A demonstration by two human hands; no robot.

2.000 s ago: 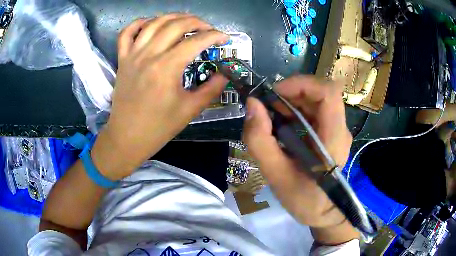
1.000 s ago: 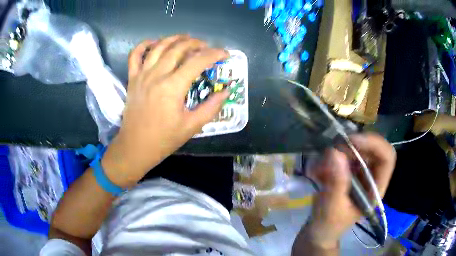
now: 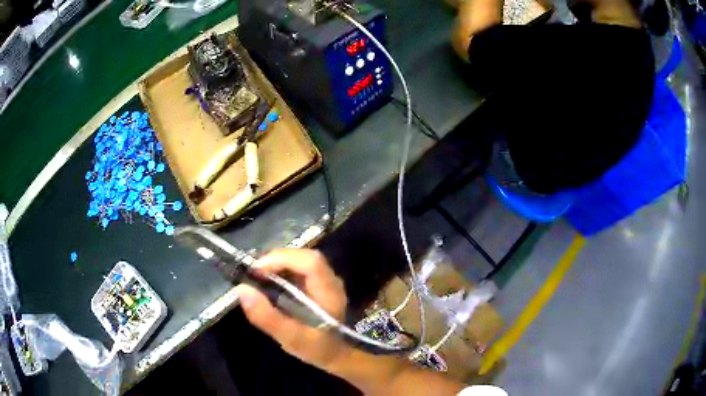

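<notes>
My right hand [image 3: 298, 298] holds the dark soldering iron [image 3: 267, 285] with a pale tube along it; its tip points up and left over the bench, near the blue discs, and is blurred. The white socket housing [image 3: 128, 308] lies open side up on the dark bench at the lower left, with a green circuit board inside. No hand touches it. The clear plastic bag [image 3: 73, 344] lies beside it. A pile of blue disc components [image 3: 128, 170] lies left of the cardboard tray. My left hand is not in view.
The cardboard tray [image 3: 174, 128] holds a dark metal block [image 3: 224, 89] and cream handles [image 3: 251, 164]. The soldering station [image 3: 325, 66] with red digits stands behind it. A green conveyor [image 3: 73, 85] curves at the left. Another person's dark clothing [image 3: 565, 100] and a blue bin [image 3: 639, 162] are at the right.
The view has swung right. My right hand has drawn the iron away from the housing. My left hand, earlier on the housing, has left the picture.
</notes>
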